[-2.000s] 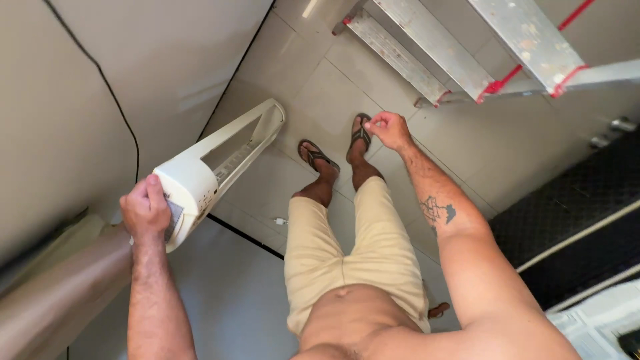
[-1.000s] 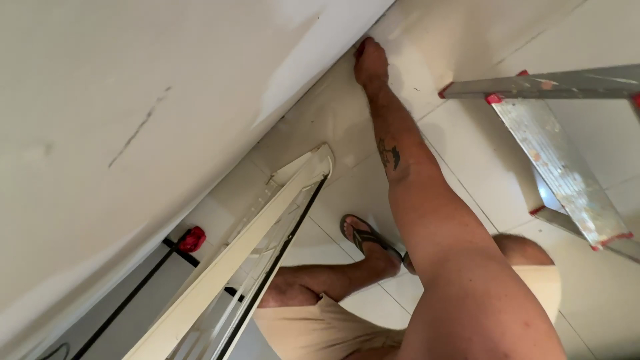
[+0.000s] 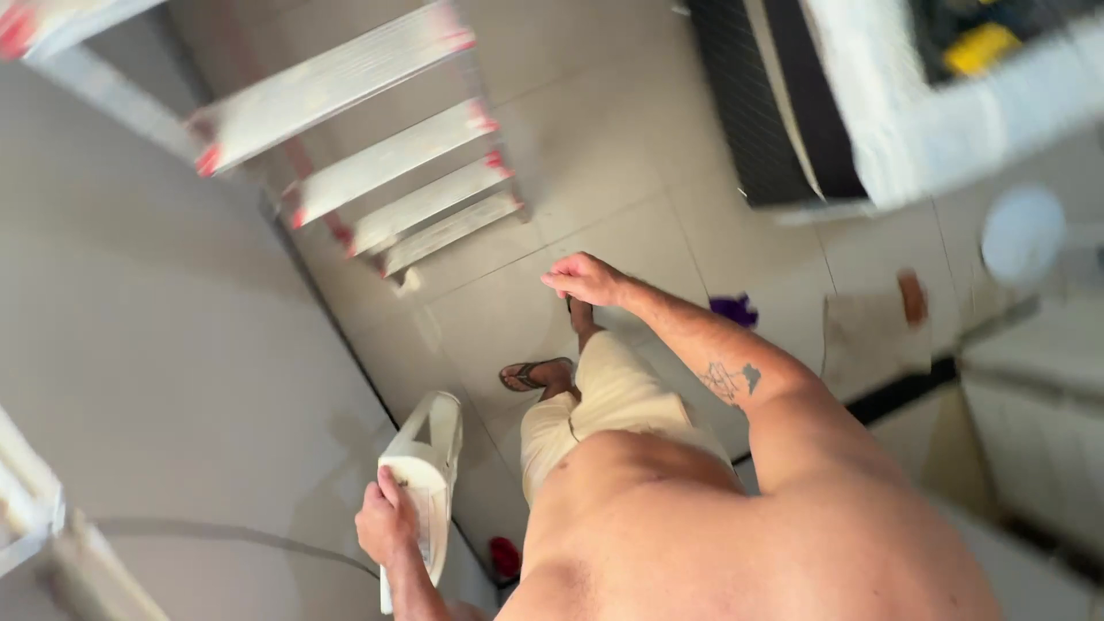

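My left hand (image 3: 386,517) grips the near end of a long white plastic housing (image 3: 424,483), hollow like an open frame, that hangs down beside my leg toward the tiled floor. Its fingers lie over the curved end piece, and part of the housing's far side is hidden. My right hand (image 3: 586,278) is raised in front of me above my foot, fingers curled in. Whether something small sits between those fingers cannot be made out.
An aluminium stepladder (image 3: 345,185) with red end caps stands ahead at the left, beside the grey wall (image 3: 198,345). A dark mattress-like item (image 3: 750,112) lies at the upper right. A purple cloth (image 3: 734,310) and a red object (image 3: 504,557) are on the floor.
One second ago my right hand was down at the foot of the wall; now it is up in front of my body. The view has swung widely, bringing the whole ladder front into sight.
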